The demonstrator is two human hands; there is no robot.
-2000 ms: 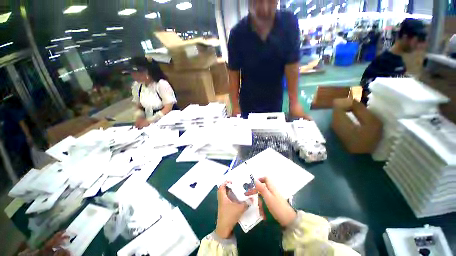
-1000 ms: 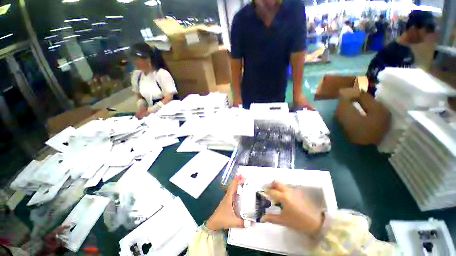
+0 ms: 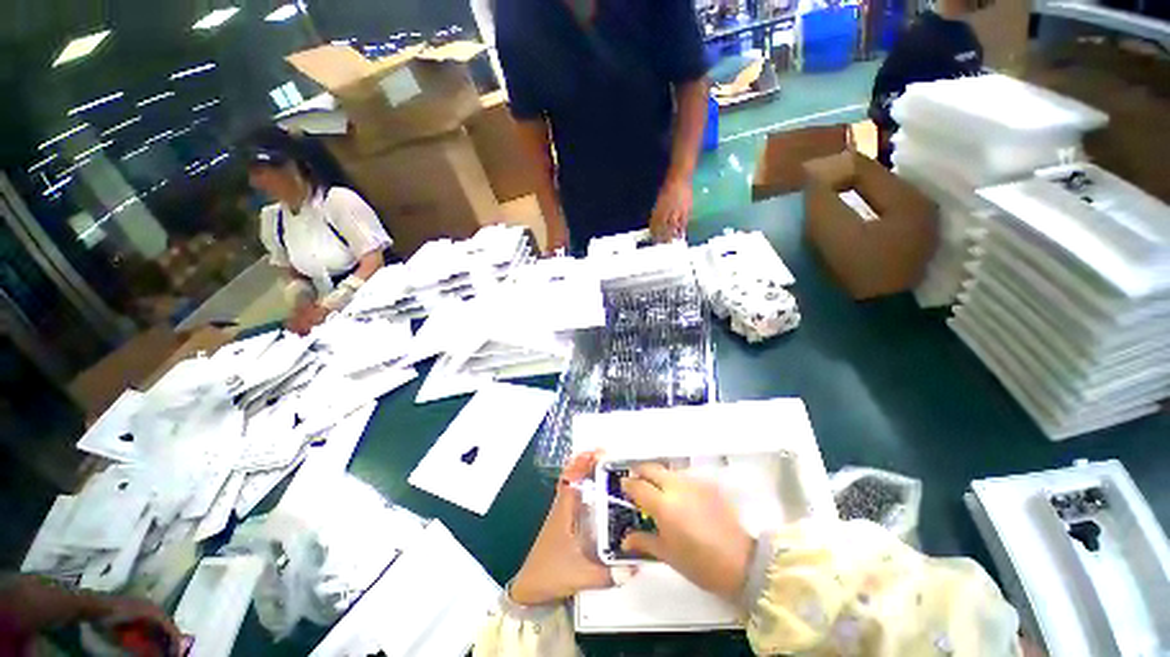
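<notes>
A white panel with a raised rim (image 3: 789,430) lies on the table right in front of me. A small dark component (image 3: 621,513) sits in its left part. My left hand (image 3: 561,537) holds the panel's left edge beside the component. My right hand (image 3: 686,526) is over the panel, with thumb and fingers on the dark component. The fingers hide part of it.
A ribbed clear tray (image 3: 638,366) lies beyond the panel. Loose white panels (image 3: 276,417) are heaped at left. A screw bag (image 3: 875,501), another panel (image 3: 1071,565), stacked panels (image 3: 1065,308) and an open carton (image 3: 873,231) are at right. People stand or sit across the table.
The panel, tilted in my hands two seconds ago, now lies flat with its rimmed side up. My right-hand fingers have moved left on the component. The view has shifted right.
</notes>
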